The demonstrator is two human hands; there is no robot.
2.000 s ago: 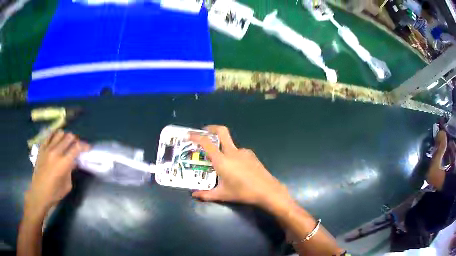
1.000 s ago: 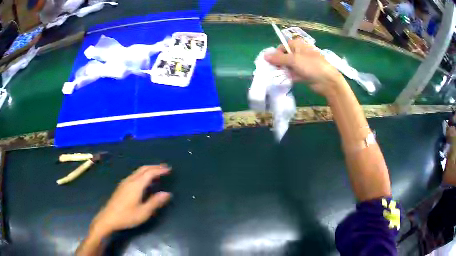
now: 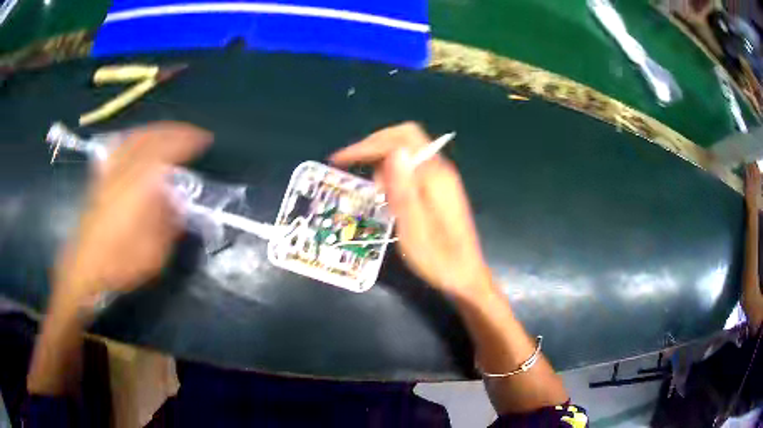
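An open white power strip housing (image 3: 314,266) lies slightly turned on the dark bench, with a green circuit board (image 3: 361,232), a yellow block and thin wires inside. Its white cord (image 3: 243,222) leaves the left side towards a bagged cord and plug (image 3: 75,140). My left hand (image 3: 134,213) is blurred over the bagged cord; whether its fingers grip it cannot be told. My right hand (image 3: 427,201) is at the housing's right edge and holds a slim off-white stick (image 3: 435,148) that points up and right between the fingers.
Pliers with pale yellow handles (image 3: 125,88) lie at the upper left. A blue sheet (image 3: 268,32) overhangs the worn rail (image 3: 535,88) of the green conveyor. A bagged cord (image 3: 632,50) lies on the belt. Another person's arm (image 3: 752,242) shows at the right edge.
My right hand has come back from the belt to the bench, where an open housing now lies. My left hand has moved left and up, over the bagged cord. The view has shifted.
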